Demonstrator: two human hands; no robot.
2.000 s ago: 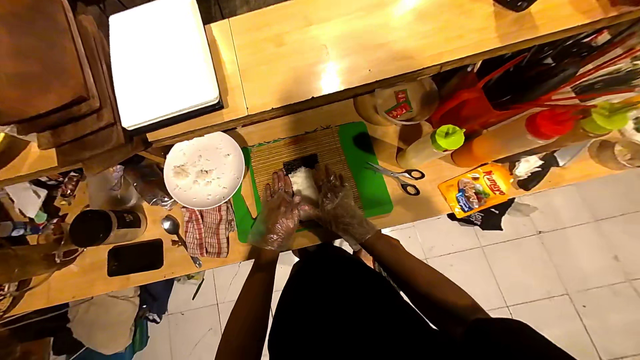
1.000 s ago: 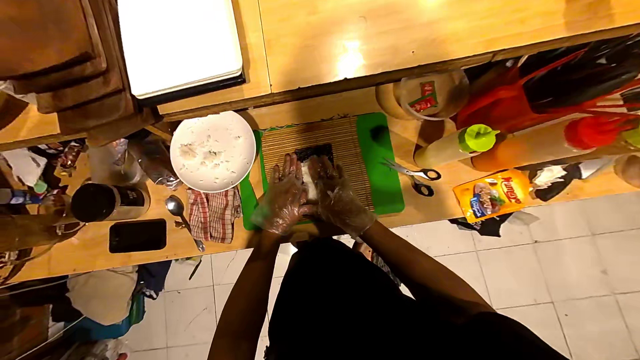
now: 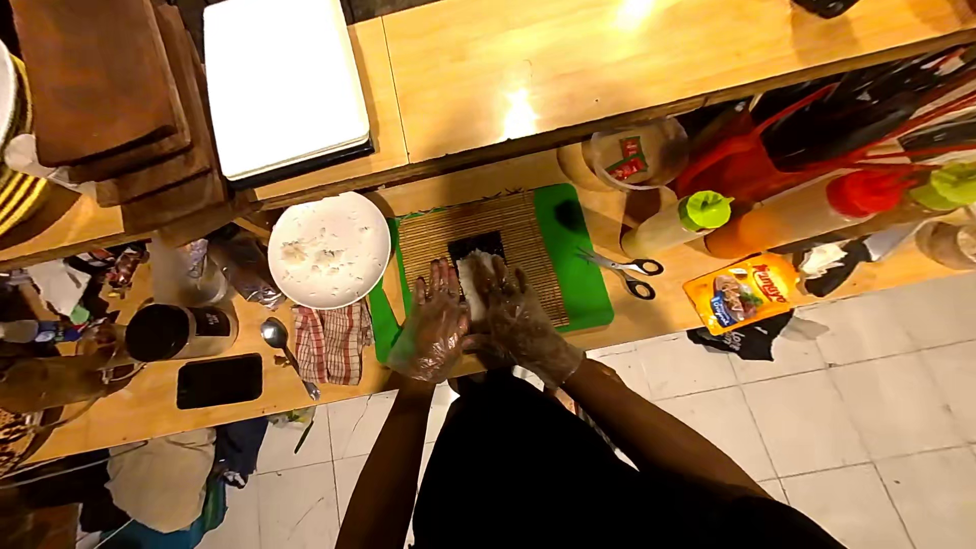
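Note:
A bamboo rolling mat (image 3: 503, 217) lies on a green cutting board (image 3: 568, 259). On the mat is a dark sheet of nori (image 3: 488, 242) with white rice (image 3: 471, 286) on it, partly hidden by my hands. My left hand (image 3: 435, 324), in a clear plastic glove, rests palm down with fingers apart at the left edge of the rice. Also gloved, my right hand (image 3: 526, 316) lies over the right part of the rice, fingers spread and pressing on it. Neither hand grips anything.
Left of the board are a white plate (image 3: 329, 250) with rice bits, a checked cloth (image 3: 333, 343), a spoon (image 3: 286, 351), a phone (image 3: 219, 381) and a jar (image 3: 179, 332). Scissors (image 3: 629, 271), squeeze bottles (image 3: 679, 221), an orange food pouch (image 3: 743, 293) and a round plastic tub (image 3: 639, 152) are at the right.
My right hand has moved up over the rice, covering more of its right side. My left hand stays at the left of the rice.

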